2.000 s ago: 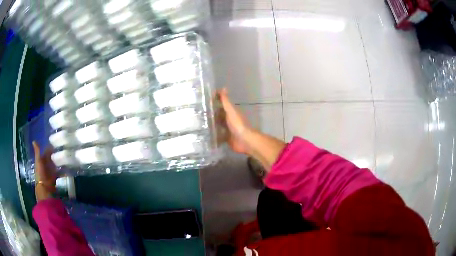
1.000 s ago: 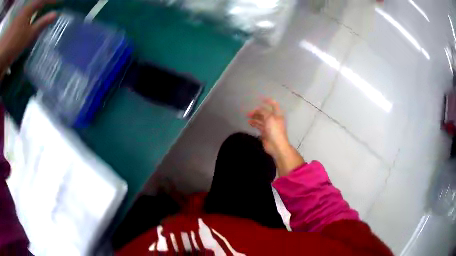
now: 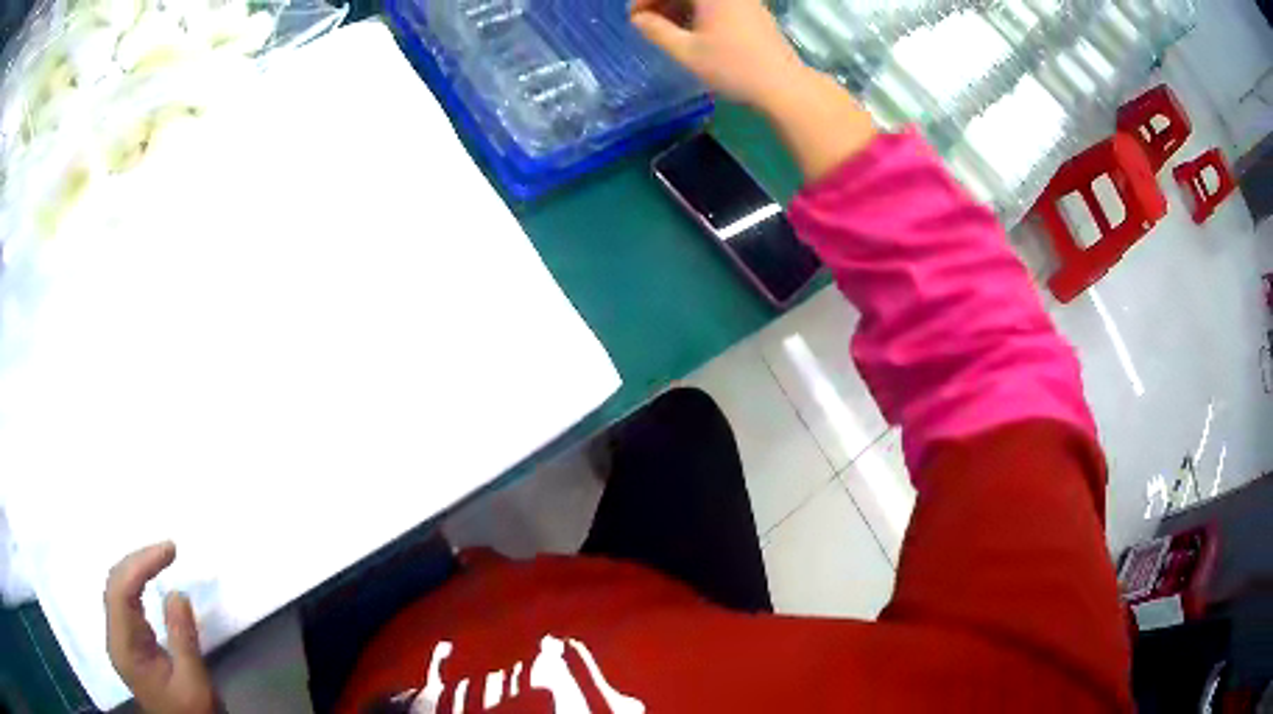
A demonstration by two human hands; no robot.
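Observation:
The white work sheet (image 3: 335, 293) lies on the green bench in front of me. My left hand (image 3: 161, 635) is over the sheet's near left corner, fingers apart and curled, holding nothing that I can see. My right hand (image 3: 712, 42) is at the top edge, over the blue parts tray (image 3: 552, 175); its fingertips are partly cut off, so I cannot tell whether it holds anything. Clear trays (image 3: 538, 91) lie on the blue tray. A clear plastic bag (image 3: 126, 105) with cream small parts lies at the sheet's far left.
A smartphone (image 3: 740, 223) lies near the bench edge. Filled blister trays (image 3: 970, 70) with white oblongs are at the upper right. Red plastic stools (image 3: 1103, 209) stand on the tiled floor (image 3: 824, 488) beyond them. A dark red object (image 3: 1173, 572) is at the lower right.
The view has swung left to the white sheet. Earlier both hands held a filled tray; it is out of them now. My right hand has moved from beside the bench to over the blue tray.

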